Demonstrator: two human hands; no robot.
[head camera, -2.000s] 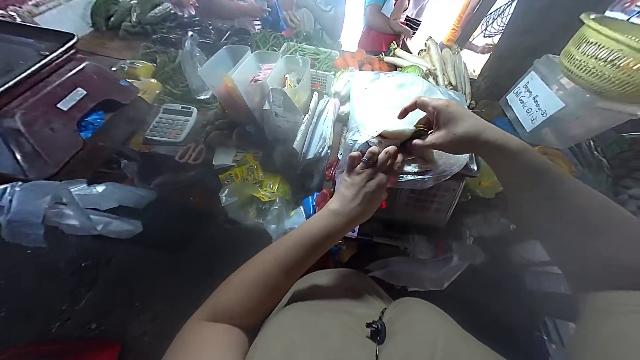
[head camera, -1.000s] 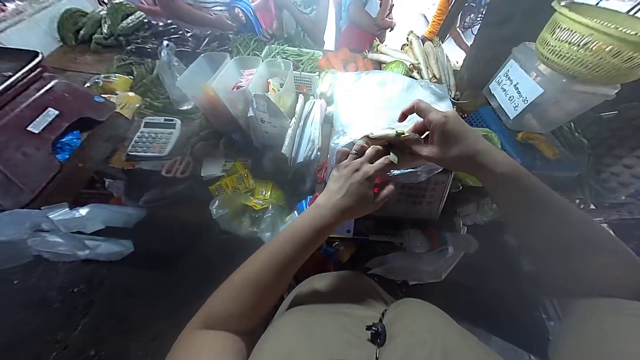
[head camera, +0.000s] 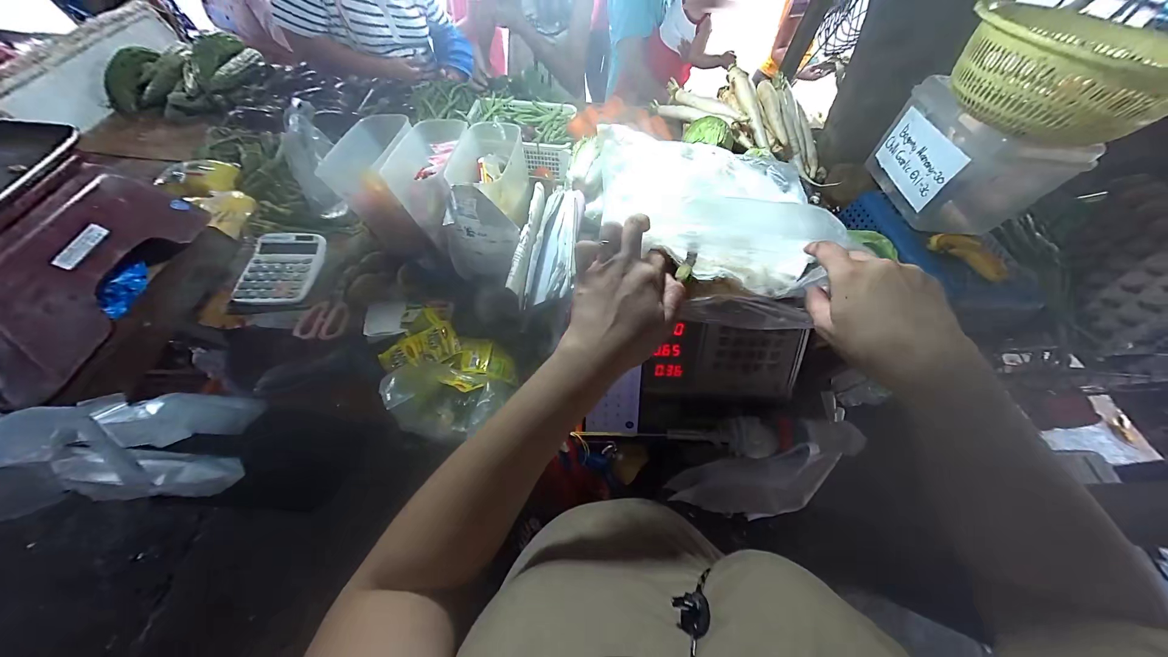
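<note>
A stack of translucent plastic bags (head camera: 716, 214) lies on top of a digital weighing scale (head camera: 744, 360) with red lit digits. At the stack's near left corner is my left hand (head camera: 625, 292), over a small green and brown piece of produce (head camera: 686, 267) whose stem end shows beside the fingers; what the fingers hold is partly hidden. My right hand (head camera: 867, 292) pinches the near right edge of the plastic between thumb and fingers. Folded white papers or bags (head camera: 550, 242) stand just left of the scale.
Clear plastic bins (head camera: 429, 173), a white calculator (head camera: 278, 267), red-handled scissors (head camera: 321, 321) and yellow packets (head camera: 447, 356) are at left. White radishes (head camera: 753, 109) and carrots (head camera: 620, 120) lie behind. A yellow basket (head camera: 1058, 82) tops a labelled container (head camera: 985, 173) at right. People stand across the stall.
My hands were close together over the pale produce; now they are apart, the right one moved right to the plastic's edge. More of the scale's lit display shows.
</note>
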